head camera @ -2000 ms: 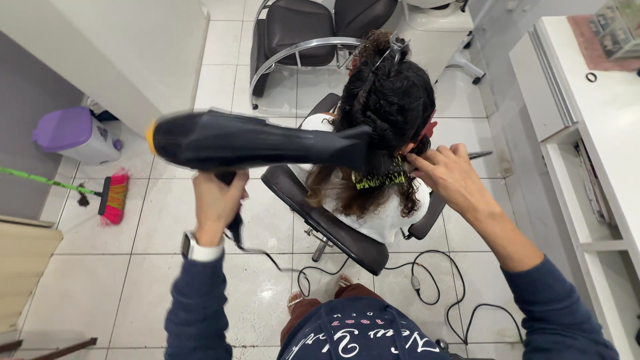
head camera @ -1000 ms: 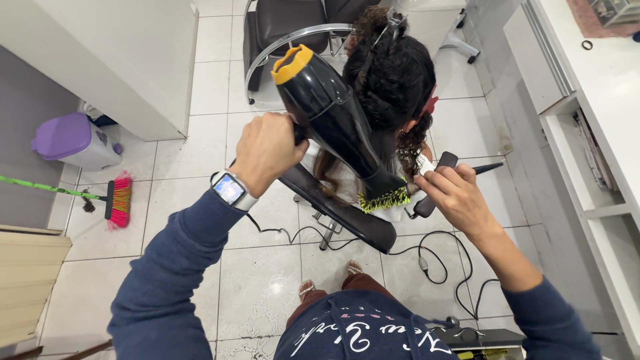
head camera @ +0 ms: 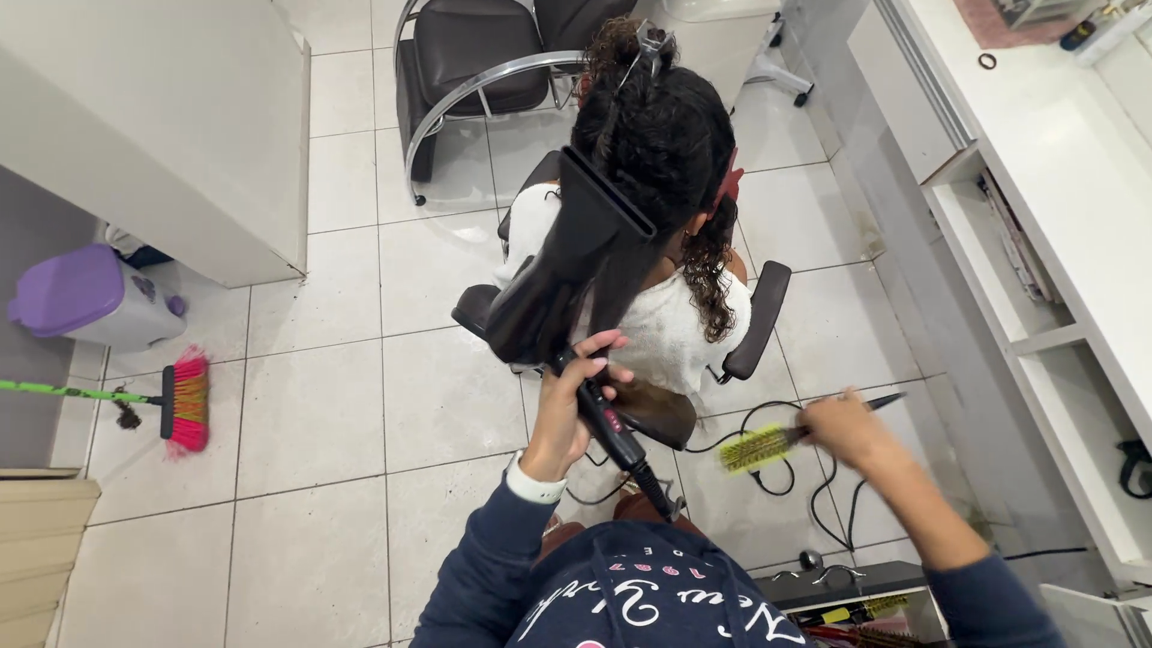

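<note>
My left hand (head camera: 569, 409) is closed around the handle of a black hair dryer (head camera: 558, 270), its flat nozzle raised beside the seated person's head. A straightened section of dark hair (head camera: 621, 274) hangs by the dryer. In my right hand (head camera: 844, 427) is a round hairbrush (head camera: 760, 448) with yellow-green bristles, held away from the hair and slightly blurred. The seated person's dark hair (head camera: 661, 135) is gathered on top with a metal hair clip (head camera: 650, 45); a curly wet-looking lock (head camera: 709, 292) falls over a white towel (head camera: 666, 333) on the right.
A salon chair armrest (head camera: 758, 319) flanks the person. The dryer's black cord (head camera: 814, 504) loops over the tiled floor. An open drawer (head camera: 918, 612) with brushes is at lower right, a white counter (head camera: 1062, 162) at right. A broom (head camera: 186, 402) and lidded bin (head camera: 85, 292) are at left.
The dryer has swung from nozzle-down to nozzle-up beside the head. My right hand and the round brush have moved off to the right, away from the hair, where the brush was two seconds ago.
</note>
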